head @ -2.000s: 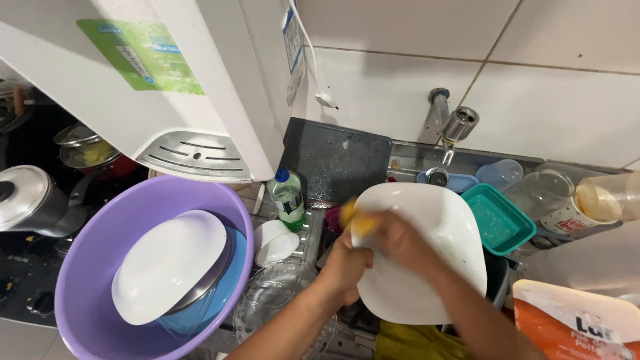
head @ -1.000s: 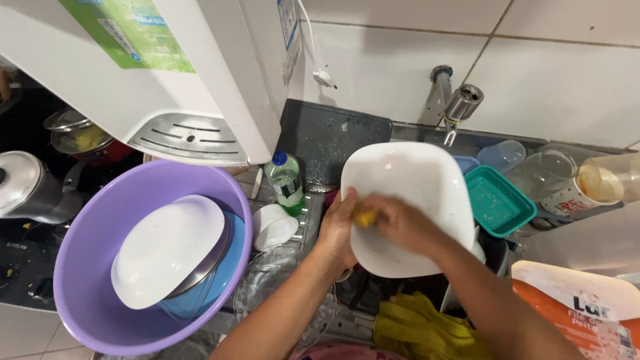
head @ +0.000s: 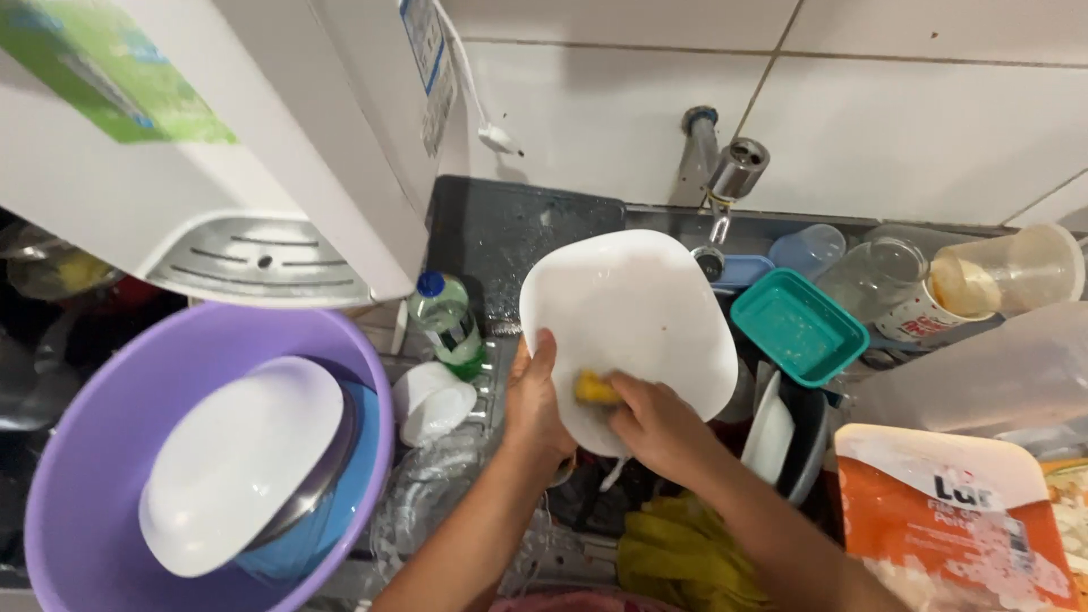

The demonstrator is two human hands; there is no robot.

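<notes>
A white square plate (head: 633,314) with rounded corners is tilted over the sink area. My left hand (head: 537,399) grips its left edge, thumb on the upper face. My right hand (head: 659,421) presses a yellow sponge (head: 597,388) against the plate's lower left part; the sponge is a little blurred. To the left, a purple basin (head: 76,476) holds a white dish (head: 242,463), a metal piece and a blue piece. A bottle with green liquid (head: 449,327) stands between basin and plate, beside small white cups (head: 433,404).
A metal faucet (head: 738,174) juts from the tiled wall. Right of the plate are a teal container (head: 799,327), clear cups (head: 875,276) and an orange-and-white package (head: 952,510). A yellow-green cloth (head: 680,552) lies below my right forearm. A white water dispenser (head: 340,127) stands at upper left.
The sponge in my right hand has moved from the plate's upper left part to its lower left part. My left hand still holds the plate's left side.
</notes>
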